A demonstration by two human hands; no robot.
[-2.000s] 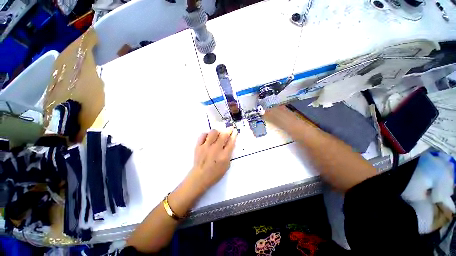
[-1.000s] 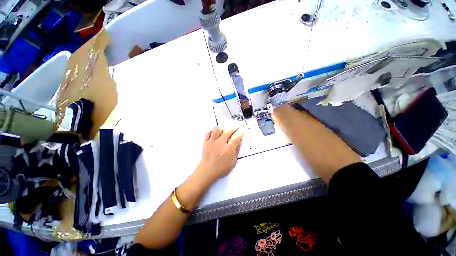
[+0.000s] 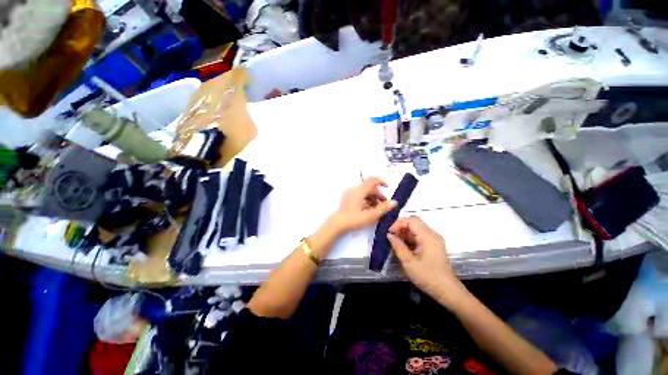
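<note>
A navy strip (image 3: 381, 233) lies slanted in front of the needle area, its lower end at the table's front edge. My left hand (image 3: 360, 207) pinches the strip's left side near the middle. My right hand (image 3: 420, 253) touches its right side lower down, thumb and fingertips together at the edge. The presser foot and needle area (image 3: 401, 152) of the white machine is beyond the strip's upper end, apart from it. Stacked navy strips with white edges (image 3: 232, 201) are fanned at the left of the table.
A grey rounded piece (image 3: 513, 184) lies right of the needle, with small yellow-green tools (image 3: 480, 186) beside it. A phone (image 3: 621, 203) with a red edge is far right. Tangled navy-and-white scraps (image 3: 139, 198), a grey round-grilled device (image 3: 74, 184) and a green bottle (image 3: 126, 135) are at left.
Both hands have moved back from the needle towards the front edge. A navy strip now shows between them. My right hand has come out from beside the machine head. The view has shifted and widened.
</note>
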